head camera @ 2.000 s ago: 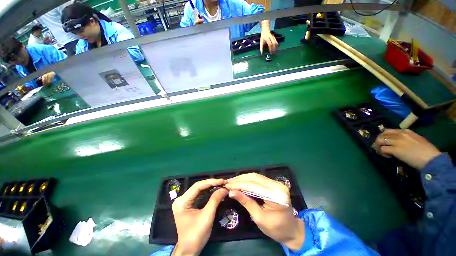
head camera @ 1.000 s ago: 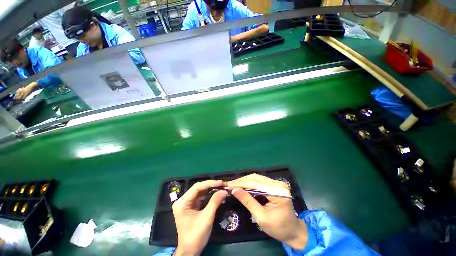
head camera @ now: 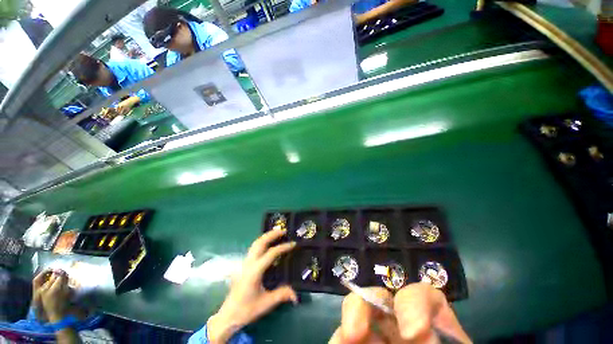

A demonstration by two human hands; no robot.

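A black compartment tray lies in front of me, with round silver-and-gold pieces in its two rows of pockets. Some pieces, such as the one at lower middle right, have a small white tag. My left hand is over the tray's left end, thumb and fingers apart, with fingertips at the top left piece; contact is unclear. My right hand, cut off by the bottom edge, grips a thin pale tool, its tip pointing up-left near a lower-row piece.
A black tray with yellow-gold pieces, a tilted black box and a crumpled white tissue lie at left. Another person's hands show at far left. A neighbouring tray is at right. White sheets hang on the divider.
My hands were together over the tray; they have parted, left toward the top left pocket, right to the lower right. The view has swung left, uncovering most pockets.
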